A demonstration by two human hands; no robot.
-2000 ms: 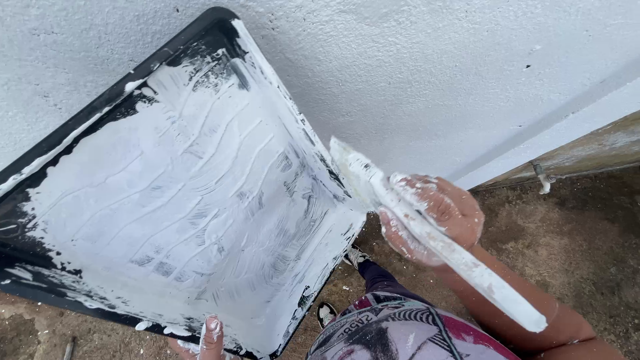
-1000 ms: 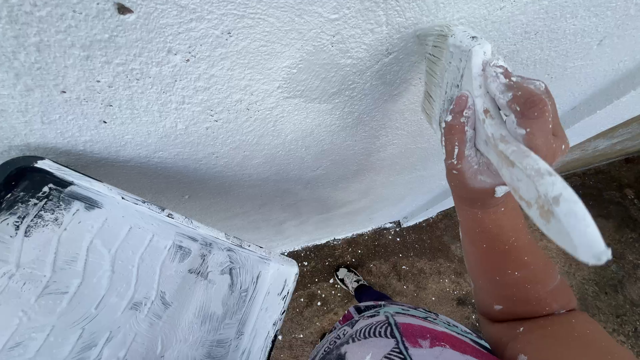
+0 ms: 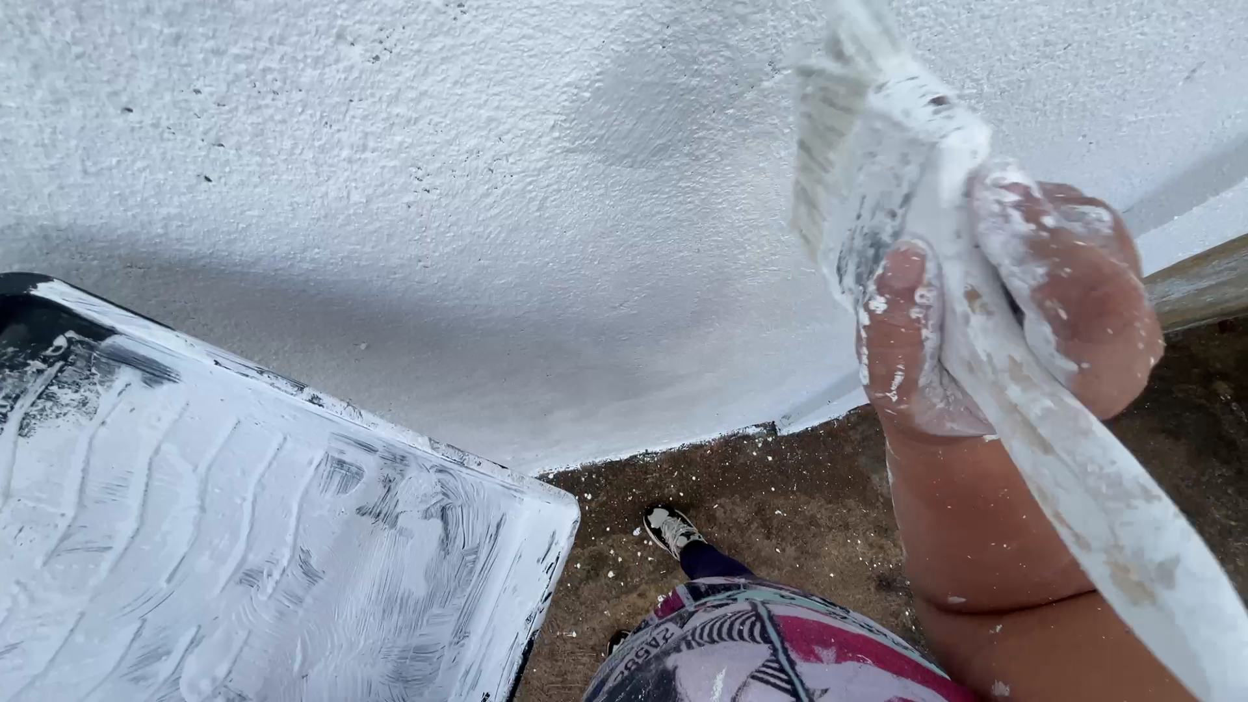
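Observation:
My right hand (image 3: 1063, 283), spattered with white paint, grips a wide paintbrush (image 3: 985, 322) at the upper right. The brush's handle slants down to the lower right corner, and its paint-coated bristles lie in front of the white wall (image 3: 468, 214); whether they touch it I cannot tell. At the lower left is a black plastic paint tray (image 3: 292, 546), tilted, its ribbed inside coated with white paint. My left hand is out of view.
Brown ground (image 3: 780, 497) with white paint specks runs below the wall's lower edge. A shoe (image 3: 671, 528) stands on it, beyond my patterned shirt (image 3: 770, 643). A tan ledge or board (image 3: 1204, 283) lies at the right edge.
My right hand has carried the brush up from beside the tray to in front of the wall. The tray sits lower and farther left in view, and my left hand's fingers have left the picture.

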